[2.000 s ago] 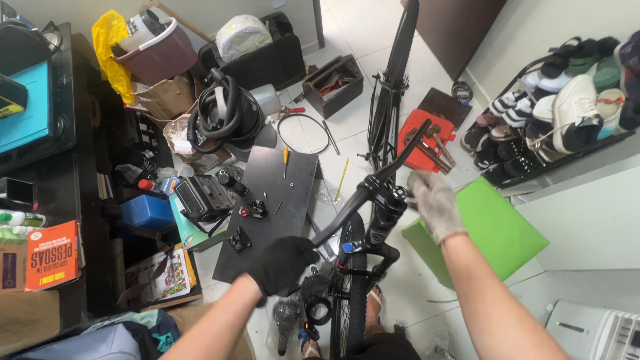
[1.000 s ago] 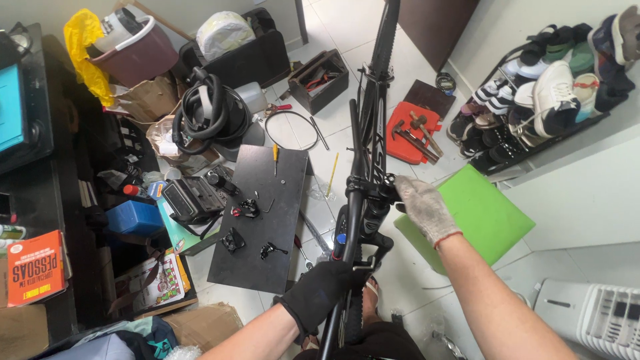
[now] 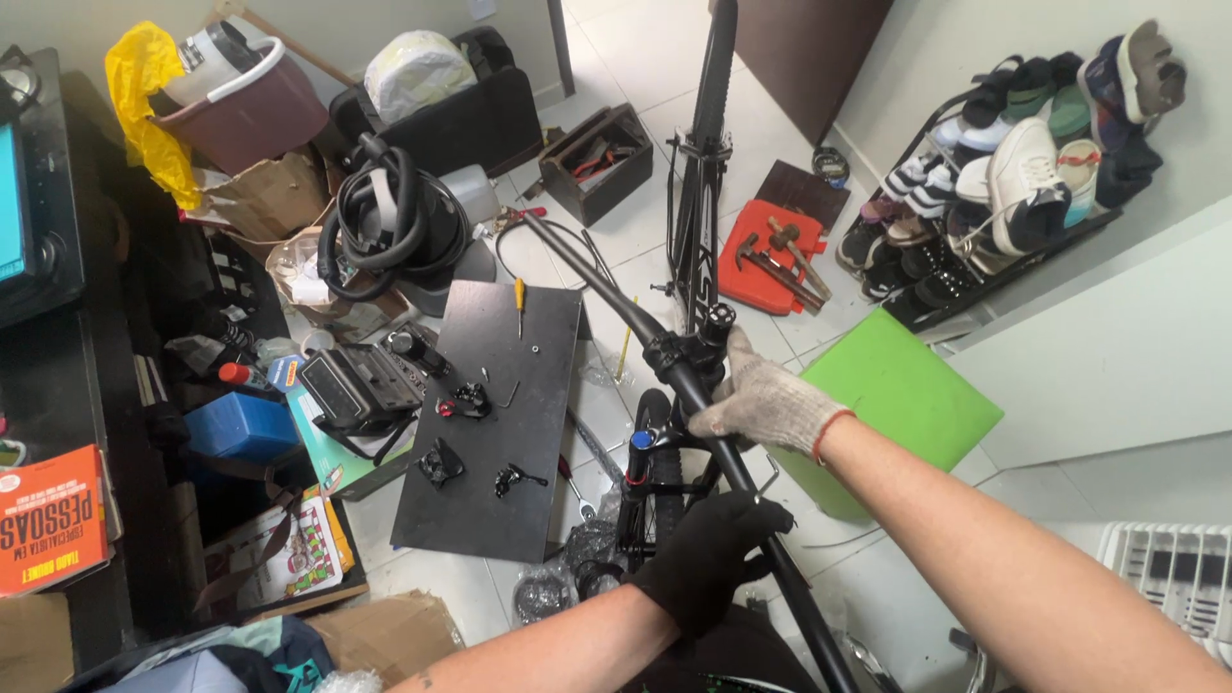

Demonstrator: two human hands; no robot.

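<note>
A black bicycle handlebar (image 3: 693, 390) runs diagonally over the bicycle, with the stem (image 3: 714, 332) at its middle. My left hand (image 3: 717, 553), in a black glove, is closed around the lower part of the bar; a small hex key (image 3: 768, 478) sticks up beside its fingers. My right hand (image 3: 770, 399), in a pale knit glove with a red cuff edge, holds the bar just below the stem, its fingers partly hidden. Beneath are the fork crown with a blue cap (image 3: 643, 440) and a tire (image 3: 664, 481). The frame and the other wheel (image 3: 714, 87) extend away.
On a black board (image 3: 491, 423) at left lie a yellow screwdriver (image 3: 520, 306), a hex key and brake or shifter parts. A green box (image 3: 890, 414) stands right, a red case (image 3: 765, 260) with hammers beyond it. Farther away are a wooden toolbox (image 3: 597, 164), a vacuum cleaner (image 3: 395, 221) and a shoe rack.
The handlebar has turned relative to the frame and now slants from upper left to lower right. Both hands are still at the bar and stem area.
</note>
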